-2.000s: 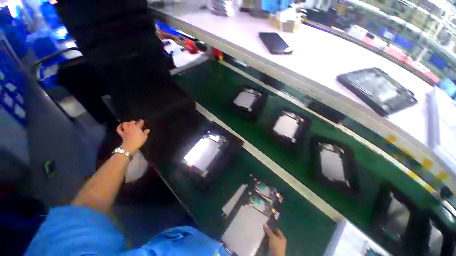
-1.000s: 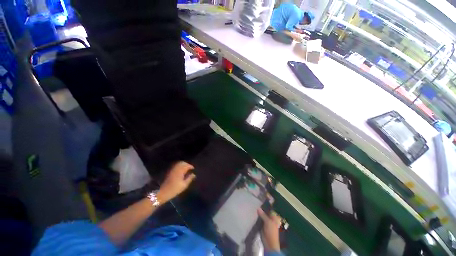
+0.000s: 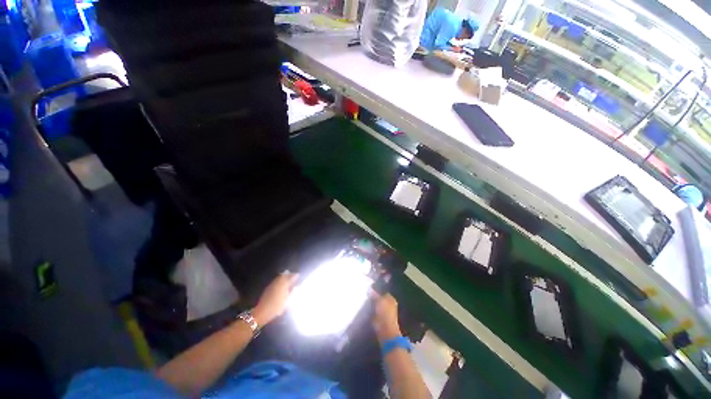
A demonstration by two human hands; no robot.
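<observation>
A tablet unit [image 3: 331,298] lies in front of me over a black tray, its silver inner area glaring white. Small parts with a green spot show at its top end. My left hand [image 3: 276,298] holds its left edge; a silver watch is on that wrist. My right hand [image 3: 383,313] holds its right edge; a blue band is on that wrist. The fingertips are blurred. Another tablet unit [image 3: 433,361] lies on the bench, partly behind my right forearm.
A tall black tray stack [image 3: 203,101] stands at the bench's left end. Beyond a pale rail, the green conveyor [image 3: 327,152] carries tablets in black trays. A raised white shelf [image 3: 546,167] holds a dark slab and a tablet housing. A blue-clothed person [image 3: 444,30] is in the background.
The tablet unit has moved left and up over the black tray, out of the right hand's one-sided hold. My left hand has come to its left edge. Another unit now shows at the bottom.
</observation>
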